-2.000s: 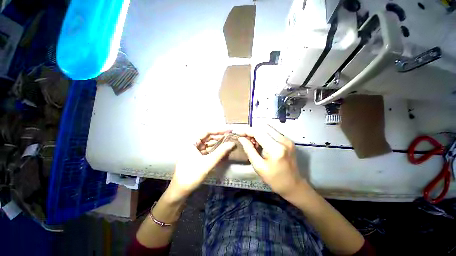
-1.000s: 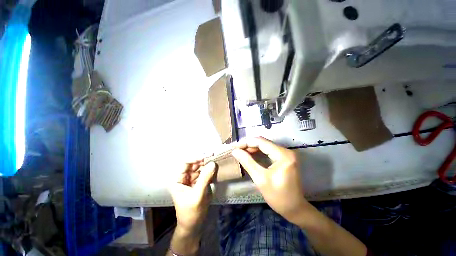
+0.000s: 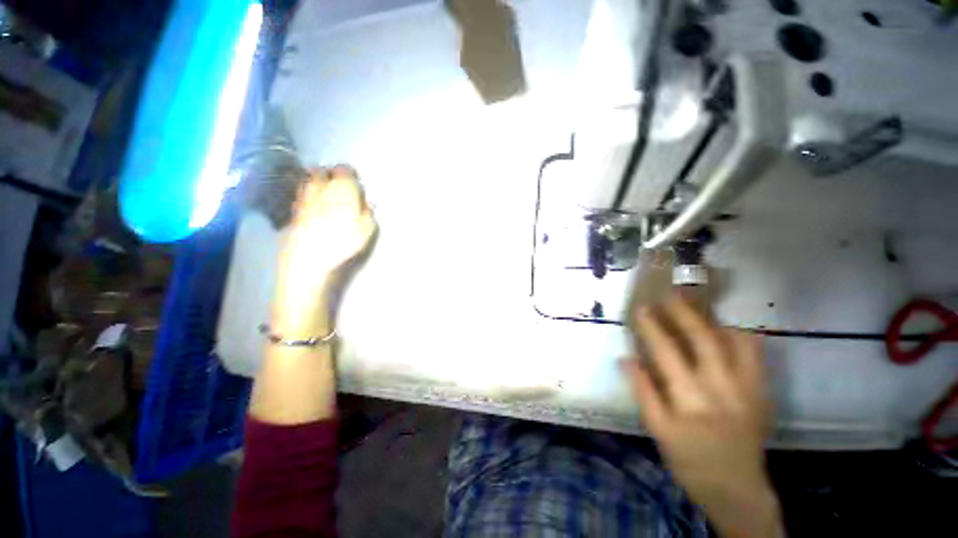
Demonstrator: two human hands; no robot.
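Note:
My left hand is at the left side of the white table, fingers curled, against a brown bundle of cut pieces. Whether it grips the bundle is hidden by blur and glare. My right hand lies palm down, fingers apart, its fingertips on a brown cut piece. This piece is just right of the presser foot, beside the small ribbed silver cylinder, and partly hidden by the fingers. More brown pieces lie at the top of the table.
The sewing machine fills the upper right. Red-handled scissors lie at the right edge. A bright blue lamp hangs at upper left. A blue crate with brown bundles stands left of the table.
My hands have parted: the left moved up-left to the bundle, the right moved right onto a brown piece. That piece shifted left towards the foot. The pieces left of the needle plate are gone from there.

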